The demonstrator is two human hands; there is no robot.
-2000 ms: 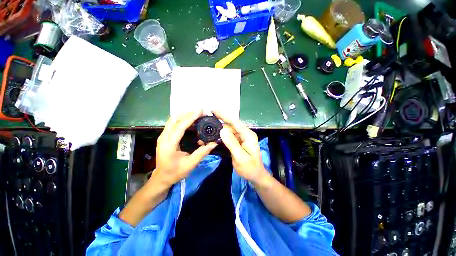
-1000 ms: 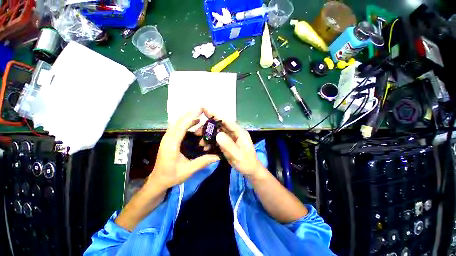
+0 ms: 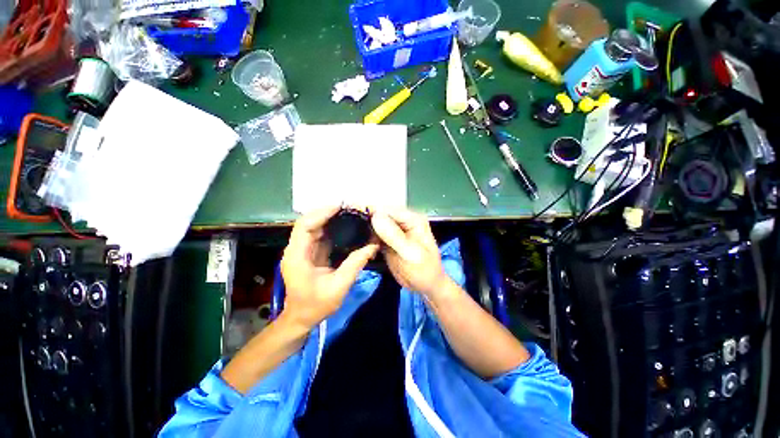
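Observation:
A round black module [image 3: 348, 234] is held between my hands just in front of the bench edge. My left hand [image 3: 315, 267] grips its left side, thumb along the lower rim. My right hand [image 3: 410, 250] has its fingertips on the module's right side. The module's face looks dark, and parts of its rim are hidden by my fingers. A white sheet [image 3: 350, 162] lies on the green bench [image 3: 257, 195] right behind my hands.
A white pouch [image 3: 152, 171] overhangs the bench edge at left. Behind the sheet are a yellow screwdriver [image 3: 390, 105] and blue bin [image 3: 402, 56]. A thin metal rod [image 3: 463, 162] and cables [image 3: 617, 162] lie right. Black parts trays [image 3: 676, 325] flank me.
The module has been turned in my fingers, from a face with small central marks, through a tilted view, to a dark side. Both hands remain on it and my left fingers have closed in around it.

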